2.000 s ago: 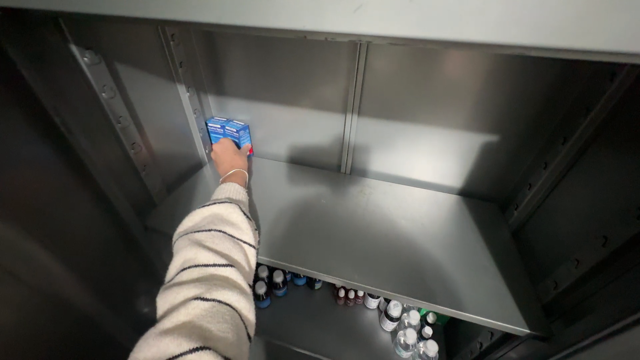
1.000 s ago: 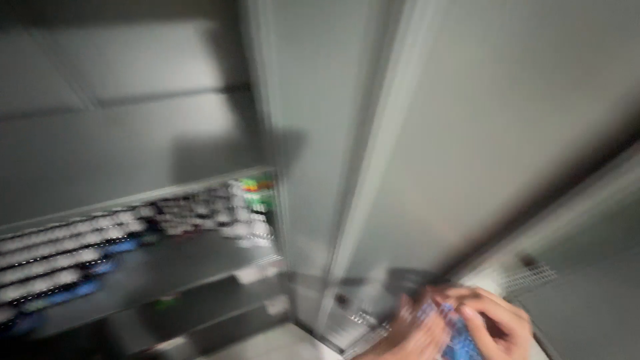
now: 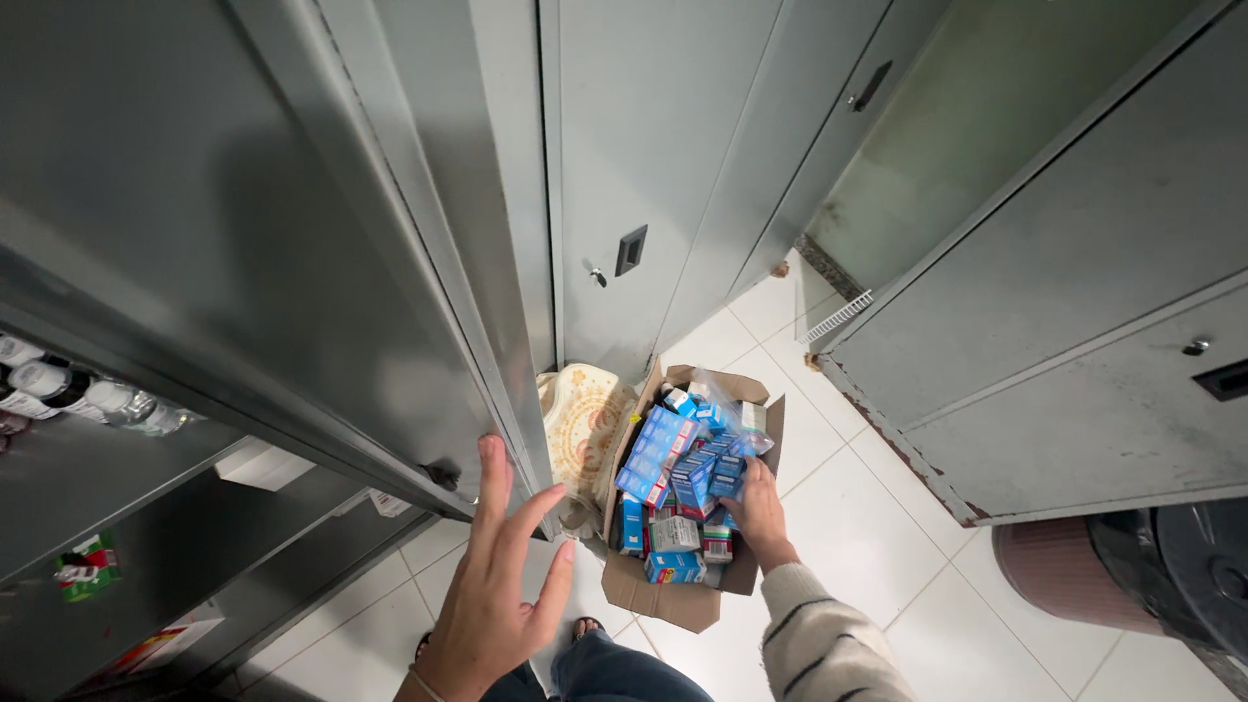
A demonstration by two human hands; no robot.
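My right hand (image 3: pixel 760 512) reaches into an open cardboard box (image 3: pixel 671 602) on the floor, its fingers at a dark blue carton (image 3: pixel 728 474); whether they grip it is hard to tell. Around it lie many small cartons: a light blue multi-pack (image 3: pixel 657 455), a blue and red carton (image 3: pixel 691 482), a grey-white one (image 3: pixel 674 534) and a blue one (image 3: pixel 675 567). A clear plastic bag (image 3: pixel 741 421) covers part of the pile. My left hand (image 3: pixel 497 575) hangs with fingers spread, holding nothing, left of the box near the edge of the metal cabinet.
Left is the metal cabinet's shelf (image 3: pixel 117 478) with capped bottles (image 3: pixel 117 402); a green and red packet (image 3: pixel 88 567) lies lower. A patterned cream fabric item (image 3: pixel 585 429) touches the box. Grey metal cabinets (image 3: pixel 1072 292) stand behind and to the right, with a dark-lidded bin (image 3: pixel 1082 575).
The view has turned from the shelf down to the floor. Two seconds ago one hand was at blue cartons on the shelf; now my right hand is in the cardboard box and my left is spread apart.
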